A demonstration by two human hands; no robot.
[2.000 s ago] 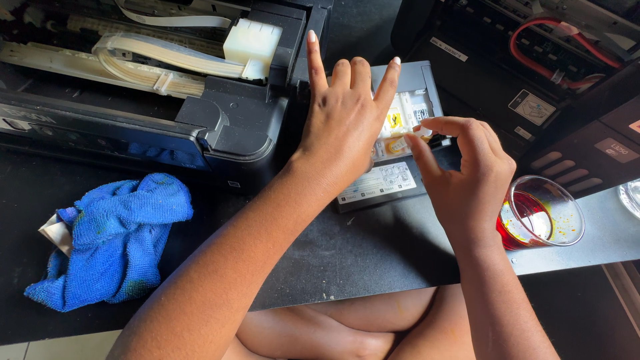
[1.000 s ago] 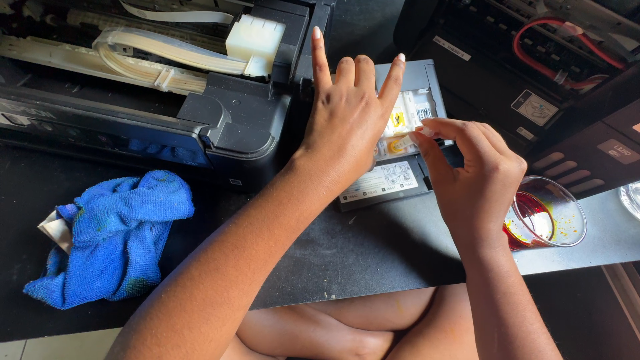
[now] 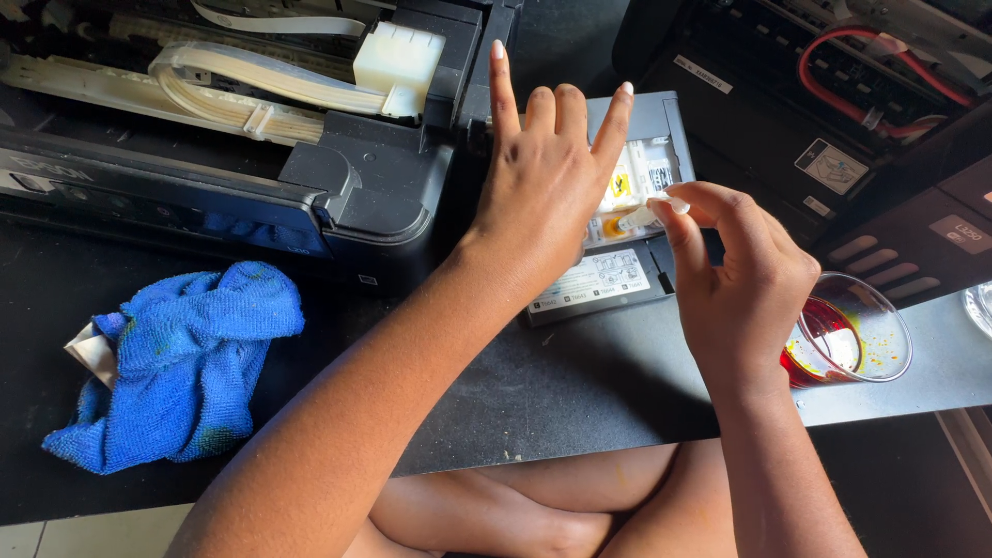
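My left hand (image 3: 542, 178) lies over the left part of the printer's ink tank unit (image 3: 674, 128), index finger and little finger stretched out, the middle ones bent; what is under the palm is hidden. With thumb and forefinger my right hand (image 3: 736, 271) pinches a small translucent plug or cap (image 3: 673, 204) at the tank's right side. Beside it a clear fitting (image 3: 639, 220) meets a yellow-orange port (image 3: 614, 226). A yellow-marked label (image 3: 621, 186) sits just above. The tank's hinged lid (image 3: 597, 283), with a printed instruction label, lies folded down toward me.
An opened Epson inkjet printer (image 3: 387, 186) stands at left, its ribbon of tubes exposed. A blue microfibre cloth (image 3: 194, 364) lies before it. A clear cup of dark red liquid (image 3: 845, 329) stands right of my right hand, near another dark printer (image 3: 744, 116) with a red tube.
My right hand has stayed at the tank's right side, its fingertips shifting only slightly. My left hand has kept its place and pose.
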